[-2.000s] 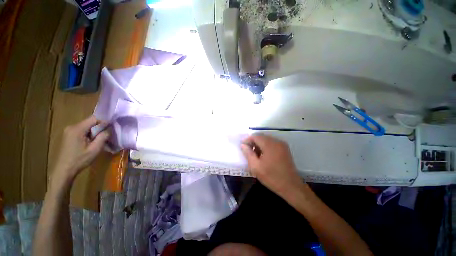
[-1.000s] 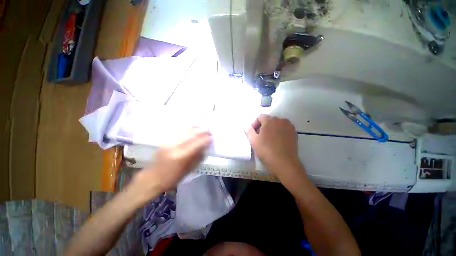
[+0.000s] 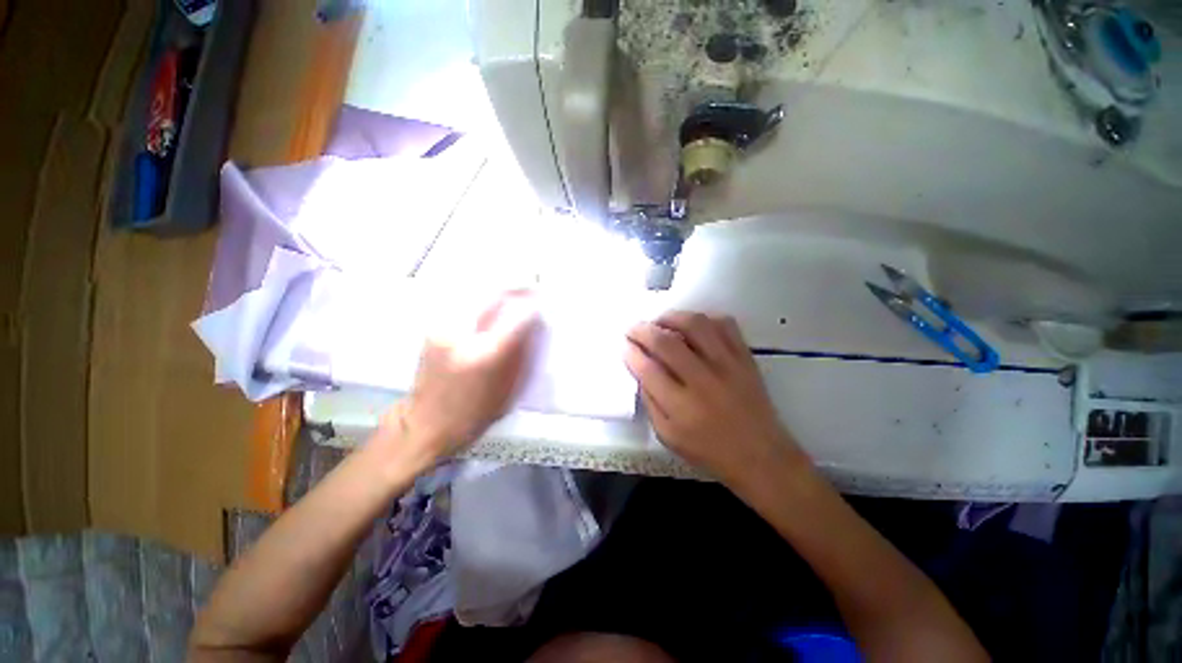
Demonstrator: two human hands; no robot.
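The pale lilac satin fabric (image 3: pixel 279 220) lies on the machine table left of the needle, bleached white under the lamp, its left end crumpled over the cardboard. My left hand (image 3: pixel 473 369) lies on the fabric, fingers partly lost in the glare; whether it grips cloth is unclear. My right hand (image 3: pixel 700 382) is at the fabric's right edge, in front of the presser foot (image 3: pixel 660 259), fingers bent with the tips at the cloth; a grip cannot be made out. The sewing machine head (image 3: pixel 570 104) stands above the fabric.
Blue thread snips (image 3: pixel 953 330) lie right of the needle. A grey tray (image 3: pixel 195 168) with red and blue items stands on the cardboard (image 3: pixel 78 324) at left. Lilac and white pieces (image 3: pixel 519 544) hang below the table's front edge (image 3: pixel 557 453). A control panel (image 3: pixel 1125 438) is at right.
My left hand has moved from the fabric's crumpled left end to its middle, near my right hand. The cloth's left end has opened out. My right hand has stayed by the right edge.
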